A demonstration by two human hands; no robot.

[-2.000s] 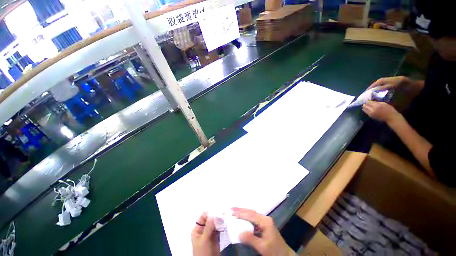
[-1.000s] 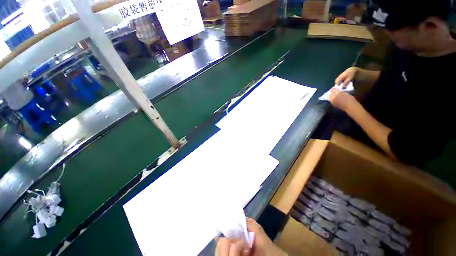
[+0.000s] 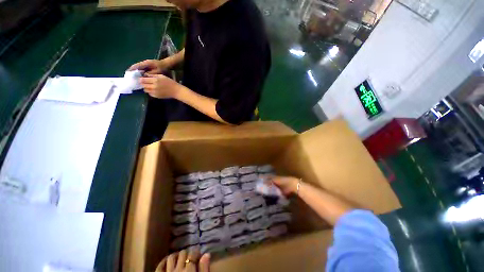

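Observation:
The large brown shipping carton (image 3: 186,147) stands open beside the bench. Bagged units (image 3: 212,208) lie in tight rows across its bottom. My right hand (image 3: 285,186) reaches into the carton and holds a whitish bagged unit (image 3: 268,188) over the right part of the rows. My left hand (image 3: 183,262) is at the near edge of the carton, with its fingers on the flap and cut off by the bottom of the picture. I see nothing held in it, but its palm is hidden.
White work sheets (image 3: 58,138) lie on the dark green bench (image 3: 118,154) at the left. A person in black (image 3: 223,64) stands beyond the carton, handling a white bag (image 3: 132,81). A red box (image 3: 395,139) stands by the white wall (image 3: 366,66) at the right.
The view has swung right to the carton. My right hand has moved from over the bench into the carton with a bagged unit. My left hand is now at the carton's near edge.

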